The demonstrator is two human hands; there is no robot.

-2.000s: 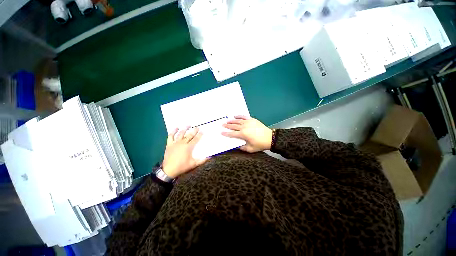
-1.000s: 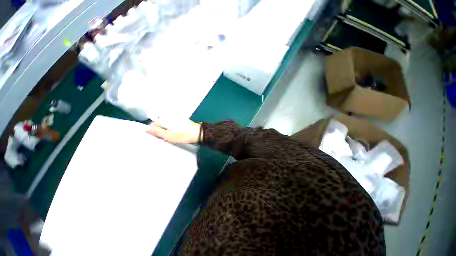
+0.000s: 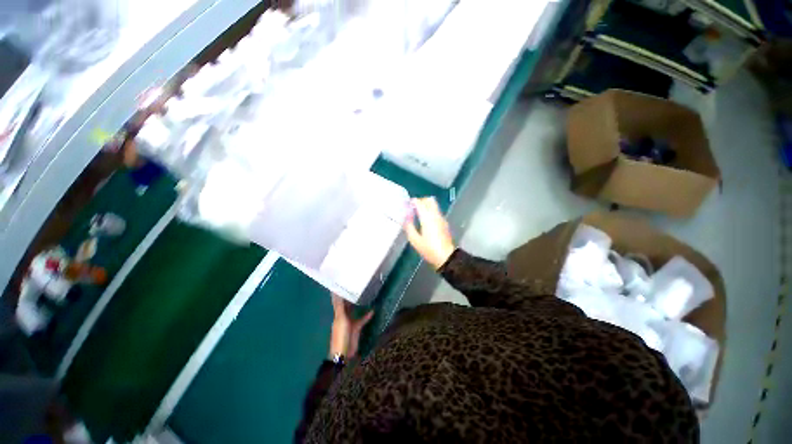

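A white carton [image 3: 300,221], box-shaped with its near end facing me, lies tilted over the green bench top, beside the white carton row [image 3: 434,143]. My right hand [image 3: 428,232] holds its right edge between thumb and fingers. My left hand [image 3: 347,328] is at its near lower edge, thumb spread away and some fingertips hidden by the carton; whether it grips is unclear. Glare hides the carton's far part.
Cloudy white bags [image 3: 221,186] are heaped behind the cartons. White cylinders with orange-red items [image 3: 48,277] are at the left on the green strip. An open brown box [image 3: 643,186] with dark contents and another brown box [image 3: 716,321] with white wrapped pieces are on the floor.
The broad white card has left the left foreground; a box-shaped carton is now beside the row. My right hand has moved right along the bench, and my left hand has come into view.
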